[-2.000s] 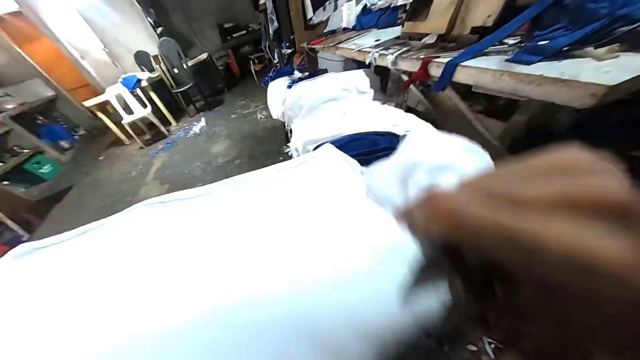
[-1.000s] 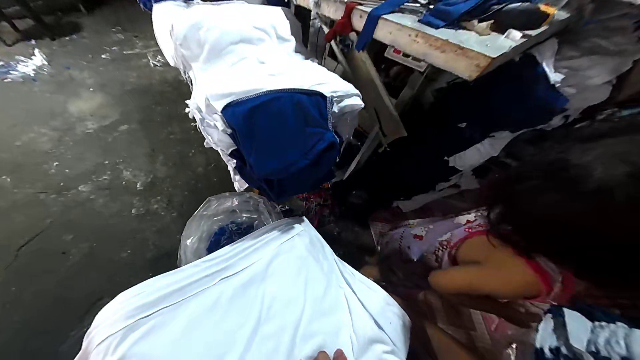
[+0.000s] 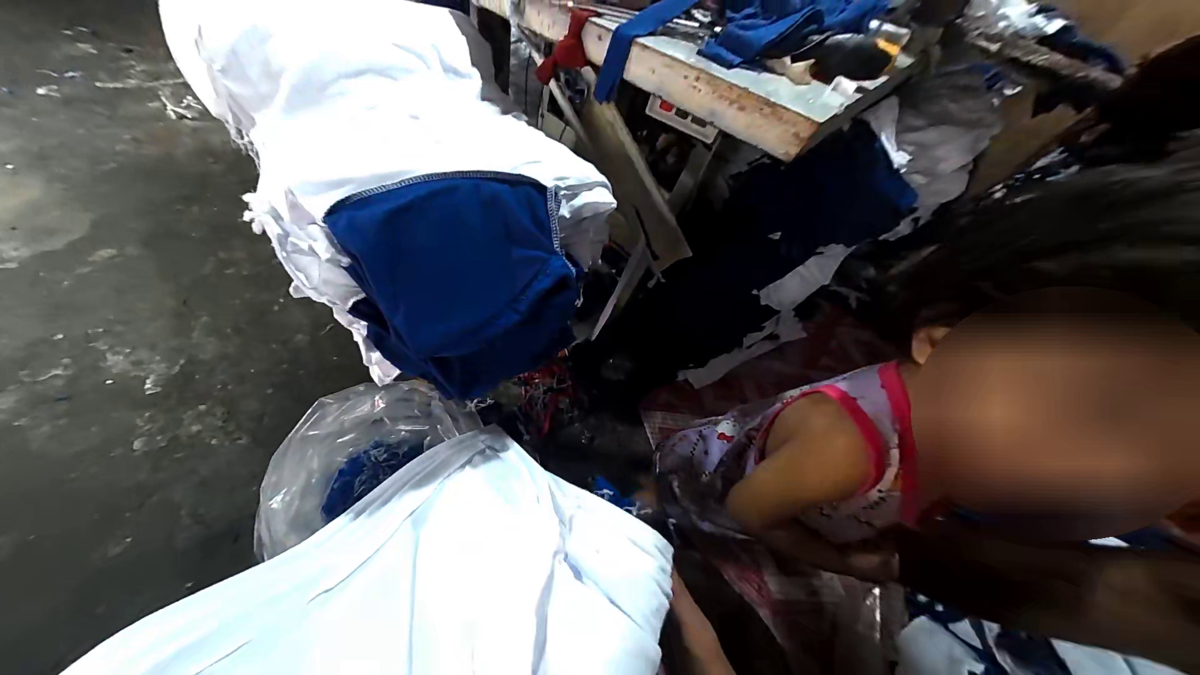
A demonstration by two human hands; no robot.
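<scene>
White cloth (image 3: 469,572) spreads across the bottom of the head view. A dim forearm enters from the right edge, and what appears to be my right hand (image 3: 858,558) is at its end, beside another person's arm. Shade hides its fingers and whether it grips anything. My left hand is not visible. A strip of bare skin (image 3: 698,623) shows beside the white cloth; I cannot tell which limb it is. Beyond lies a long pile of white fabric (image 3: 375,103), with a dark blue cloth piece (image 3: 459,272) at its near end.
A clear plastic bag (image 3: 295,469) with blue scraps stands left of the near cloth. Close on the right is a person in a pink-edged sleeveless top (image 3: 858,394). A worn worktable (image 3: 712,89) with blue strips and tools stands behind. Scraps dot the concrete floor (image 3: 112,356).
The view has swung down and right since two seconds ago. The hand blurred over the white cloth then is no longer there. Fingertips at the bottom edge one second ago are out of sight.
</scene>
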